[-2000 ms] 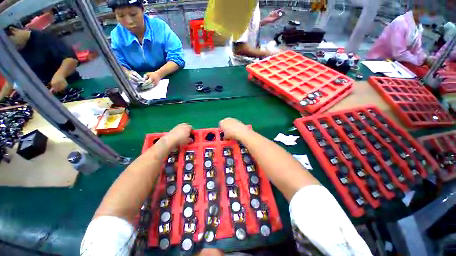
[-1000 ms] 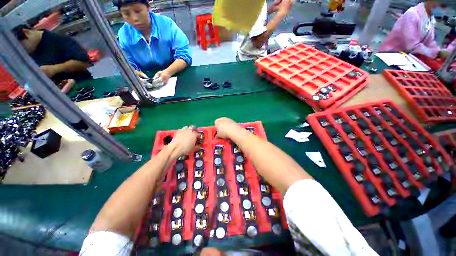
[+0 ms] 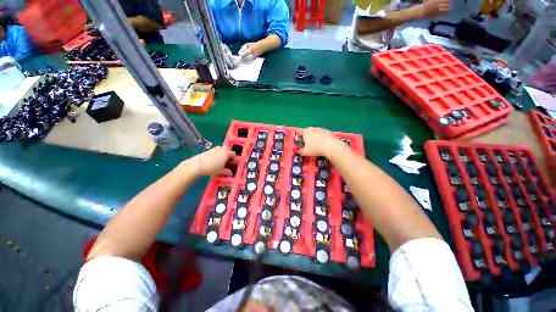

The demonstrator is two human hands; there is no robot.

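Observation:
A red parts tray lies in front of me on the green bench. Its rows hold opened black units with round grey-silver discs. Several pockets at its upper left show closed black squares. My left hand is at the tray's left side, fingertips at a dark unit in a pocket; its grip cannot be made out. My right hand is over the upper middle of the tray, fingers down at a unit near the top row; its fingertips are partly hidden.
A loaded red tray and stacked trays are at right. White scraps lie between. At left are a metal post, a bottle, a black box, an orange-yellow box and a shiny heap. A coworker sits opposite.
The view has shifted, so the whole tray shows. My left hand has moved from the tray's top row down its left side. More top-row pockets hold opened units. My right hand has moved right from the top middle.

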